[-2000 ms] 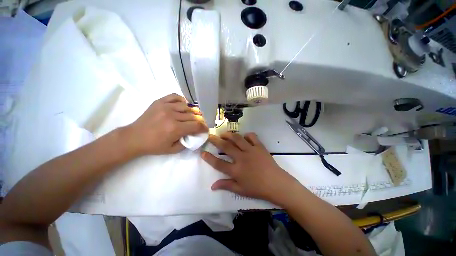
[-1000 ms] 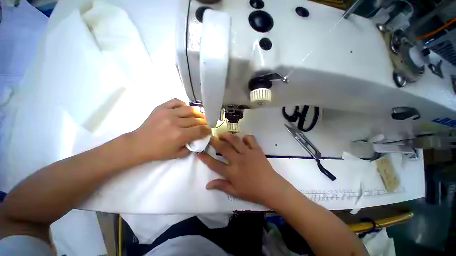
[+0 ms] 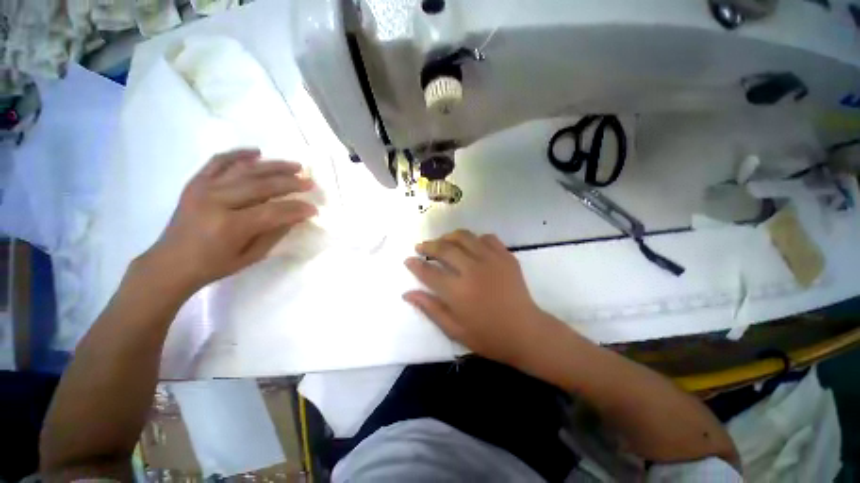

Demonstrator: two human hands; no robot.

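White fabric (image 3: 212, 113) lies over the left part of the table, its edges washed out near the lamp glow. My left hand (image 3: 236, 212) lies on the fabric left of the needle area, fingers extended; whether it grips cloth cannot be told. My right hand (image 3: 467, 288) rests just in front of the needle area, fingers apart and bent, with nothing seen in it. The sewing machine (image 3: 566, 66) stands above, with a cream dial (image 3: 443, 92). The presser foot area (image 3: 415, 184) is lit and partly blurred by glare.
Black-handled scissors (image 3: 603, 156) and a slim silver tool (image 3: 613, 212) lie under the machine arm. A tan block (image 3: 795, 247) and white scraps (image 3: 740, 302) are at the right end. A yellow rail (image 3: 735, 377) runs below the table edge. A taped box (image 3: 174, 439) is at lower left.
My left hand has moved left, away from the needle area. The small folded white piece no longer shows between my hands. My right hand has stayed near the needle area. The view has shifted.
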